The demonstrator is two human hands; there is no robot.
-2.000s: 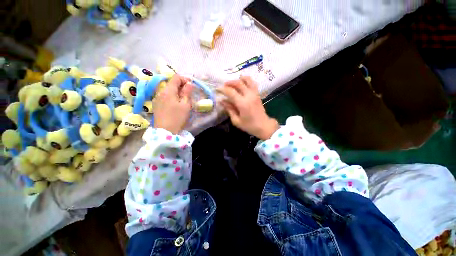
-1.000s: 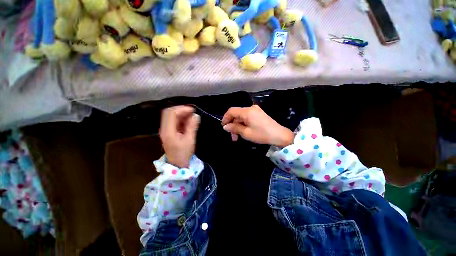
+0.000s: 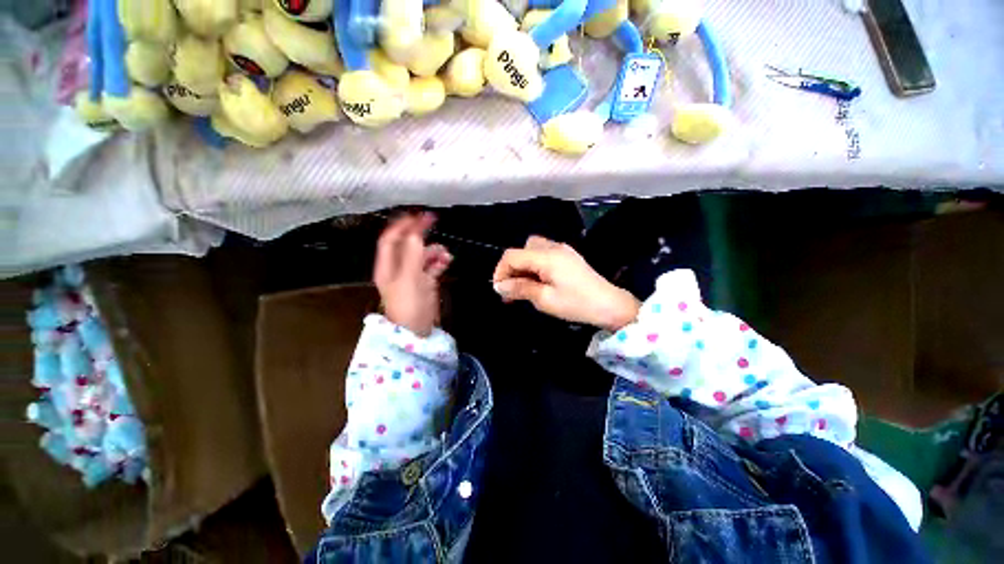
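Observation:
A thin pale sewing thread (image 3: 471, 240) runs between my two hands above the dark lap. My right hand (image 3: 554, 281) has its thumb and fingertips pinched together at the thread's right end. A needle cannot be made out. My left hand (image 3: 410, 270) is blurred, with its fingers partly raised near the thread's left end; whether it grips the thread cannot be told. Neither hand holds a plush piece.
A heap of plush toys (image 3: 424, 57) lies on the cloth-covered table (image 3: 363, 165), with a hang tag (image 3: 636, 86) at its right. Thread snips (image 3: 815, 84) and a mobile phone (image 3: 897, 46) lie further right. Cardboard boxes (image 3: 314, 364) stand below; one at left holds light blue pieces (image 3: 83, 386).
The plush piece my hands held two seconds ago is out of them, and they have come down over the lap. The view has turned towards the table's front edge. My left hand's fingers have lifted.

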